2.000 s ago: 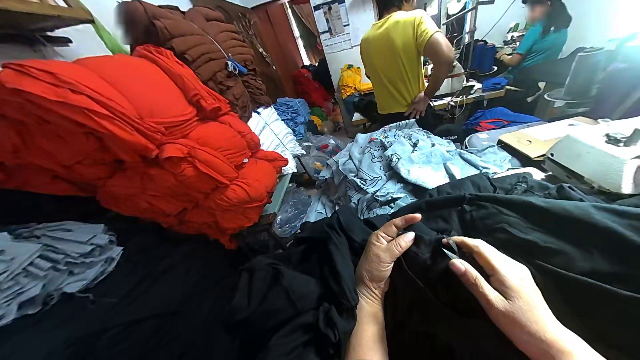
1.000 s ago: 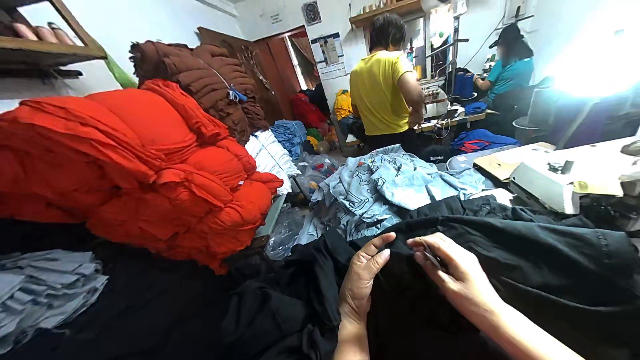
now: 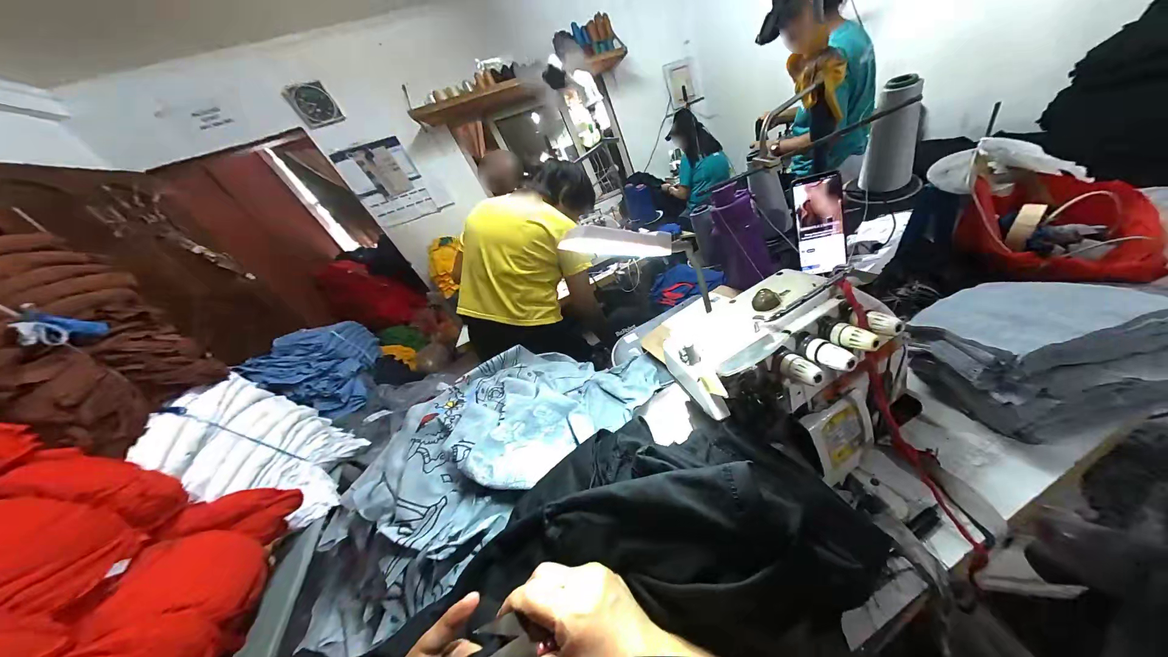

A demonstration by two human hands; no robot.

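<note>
Black fabric (image 3: pixel 675 520) spreads over my lap and up against an industrial overlock sewing machine (image 3: pixel 821 365) on the right. At the bottom edge, my right hand (image 3: pixel 579 607) is curled shut on a small metallic tool whose kind I cannot make out. My left hand (image 3: pixel 447 634) is just left of it, mostly cut off by the frame, with a thumb or finger raised; whether it grips the cloth is hidden. Beyond the black cloth lies a heap of light blue printed fabric (image 3: pixel 520 429).
Red bundles (image 3: pixel 119 538) and tied white pieces (image 3: pixel 246 443) are stacked at left. A person in a yellow shirt (image 3: pixel 516 260) stands ahead; people in teal shirts work behind. Grey cut pieces (image 3: pixel 1049 365) and a red bag (image 3: pixel 1058 237) are on the right table. A phone (image 3: pixel 819 224) stands beside the machine.
The view has swung up and to the right, bringing the sewing machine fully in. My hands now sit at the bottom edge, closer together than before.
</note>
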